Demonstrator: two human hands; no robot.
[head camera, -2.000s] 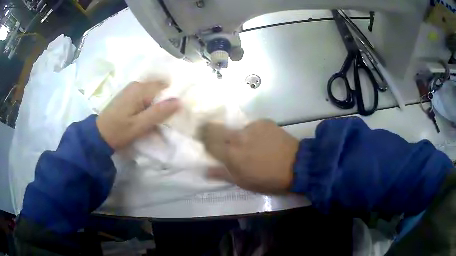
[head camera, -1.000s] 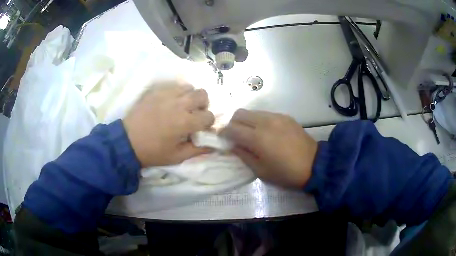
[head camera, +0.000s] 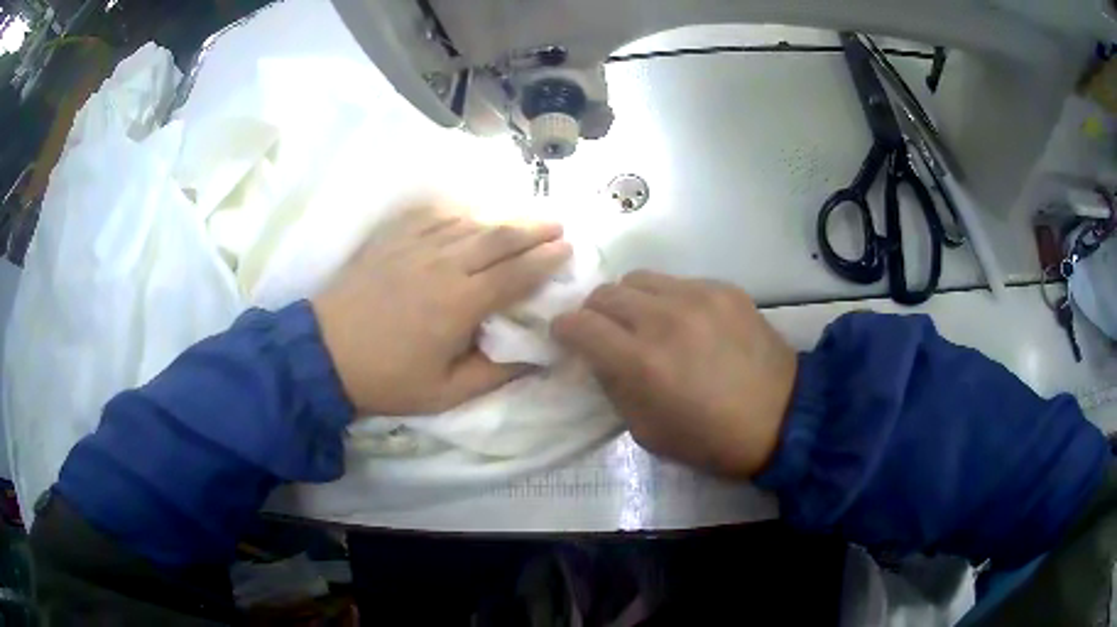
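Observation:
White cloth (head camera: 110, 282) is heaped at the left and runs under both hands in front of the needle. A cream layer (head camera: 239, 184) shows within it at the upper left. My left hand (head camera: 423, 306) lies on the cloth, fingers pointing right, and holds a folded white edge (head camera: 521, 337) at its thumb. My right hand (head camera: 686, 367) pinches the same folded cloth from the right; its fingertips are partly hidden. The presser foot (head camera: 541, 178) stands just beyond the hands, in bright lamp light.
The sewing machine head (head camera: 490, 37) arches across the top. Black-handled scissors (head camera: 882, 221) lie to the right beside a long thin metal tool (head camera: 919, 135). Keys or small metal items (head camera: 1066, 270) lie at the far right. A printed ruler (head camera: 551, 486) runs along the front table edge.
Since two seconds ago, my hands have come together over the cloth. In the last second my left fingers have straightened and reached right, and the folded edge has shifted slightly.

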